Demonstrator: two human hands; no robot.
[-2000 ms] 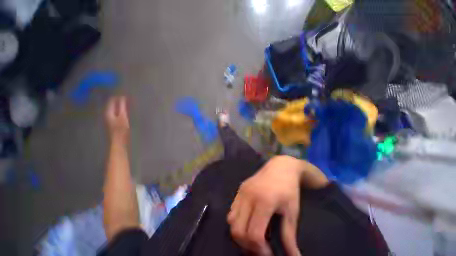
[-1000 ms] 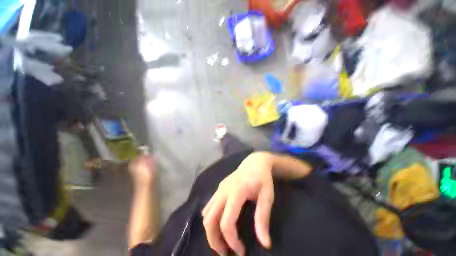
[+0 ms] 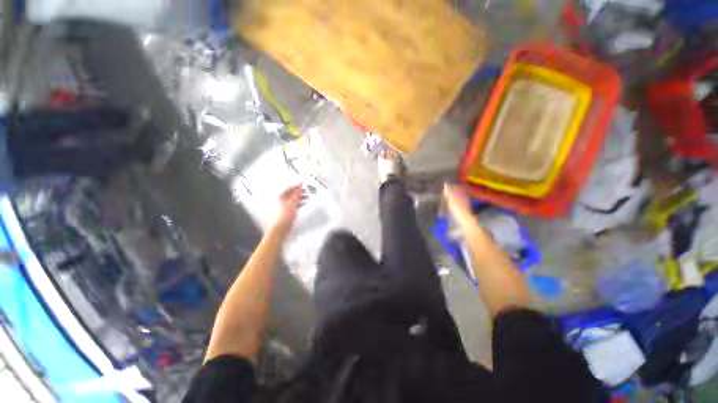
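A yellow basket inside a red plastic basket (image 3: 602,118), with pale contents, stands ahead to the right. A flat tan-brown board or carton (image 3: 370,59) lies at the top centre, tilted in view. My left hand (image 3: 291,201) hangs over the shiny grey floor, small and blurred; I see nothing in it, and its fingers cannot be made out. My right hand (image 3: 455,203) is small and blurred beside the lower left corner of the red basket; whether it touches the basket cannot be told.
A blue crate (image 3: 532,256) with pale contents sits right of my legs. Cloth and bins fill the right side, with a red basket (image 3: 677,118) at the upper right. Dark piles line the left. A blue and white edge (image 3: 39,275) curves at the far left.
The view has moved forward along the aisle; the board and the red and yellow baskets have come into view. My right hand has left the front of my body and now reaches forward.
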